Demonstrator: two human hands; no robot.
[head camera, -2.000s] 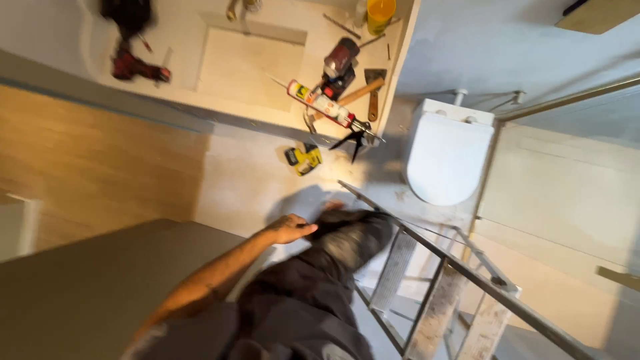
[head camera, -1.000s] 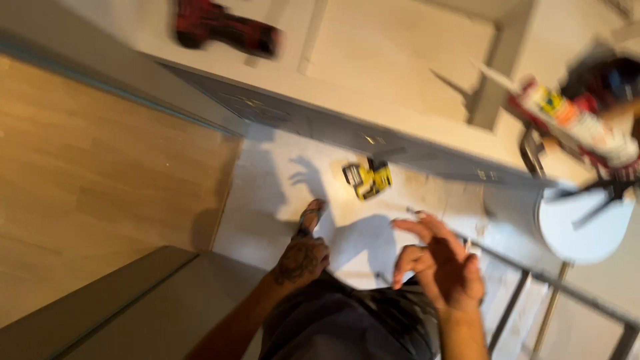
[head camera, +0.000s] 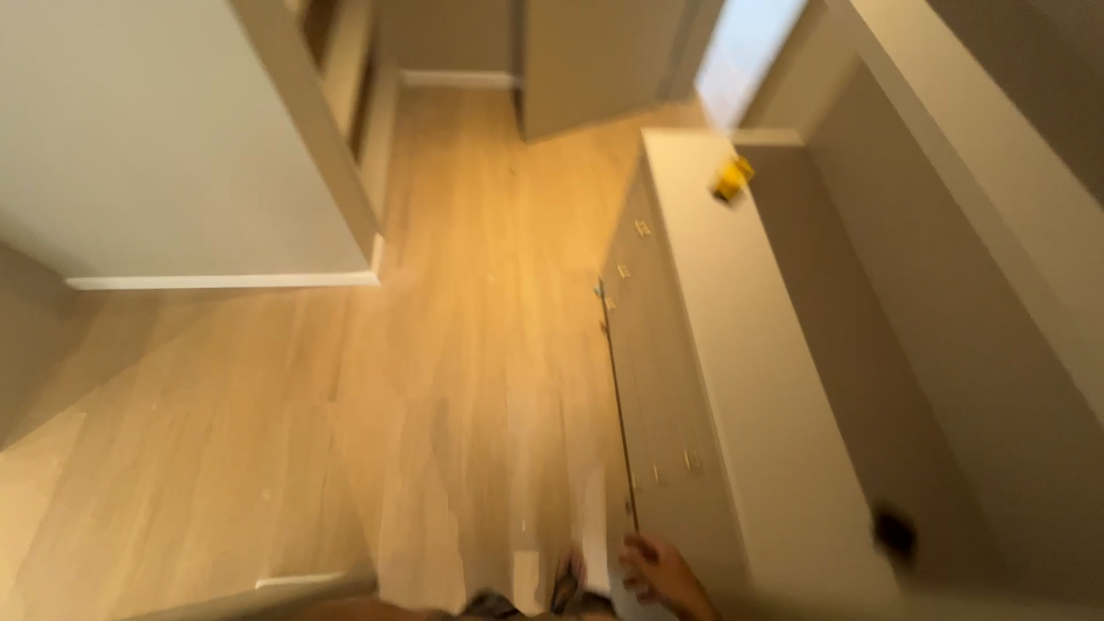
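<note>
At the lower right, my right hand (head camera: 662, 576) is half curled with nothing in it, close to the near end of a cabinet (head camera: 642, 362) with small brass-coloured handles. A blurred forearm (head camera: 371, 611) crosses the bottom edge at the left; its hand cannot be made out. My feet (head camera: 567, 582) show below on the floor. On the pale cabinet top (head camera: 742, 319), at its far end, lies a yellow object (head camera: 732, 179), too blurred to name. A dark blurred object (head camera: 894, 533) is at the right, beside the top's edge.
Wood-look flooring (head camera: 483, 345) runs ahead between the cabinet and a wall corner with white skirting board (head camera: 224, 281). Beyond it a door panel (head camera: 595, 69) stands at an angle. Shelving (head camera: 345, 78) is set in the wall at the upper left, and a ledge (head camera: 966, 112) runs along the right.
The view has swung from the toilet, ladder and tool-strewn countertop to a wood floor and long cabinet. Both hands were raised in front of me; now only the right shows clearly, low down.
</note>
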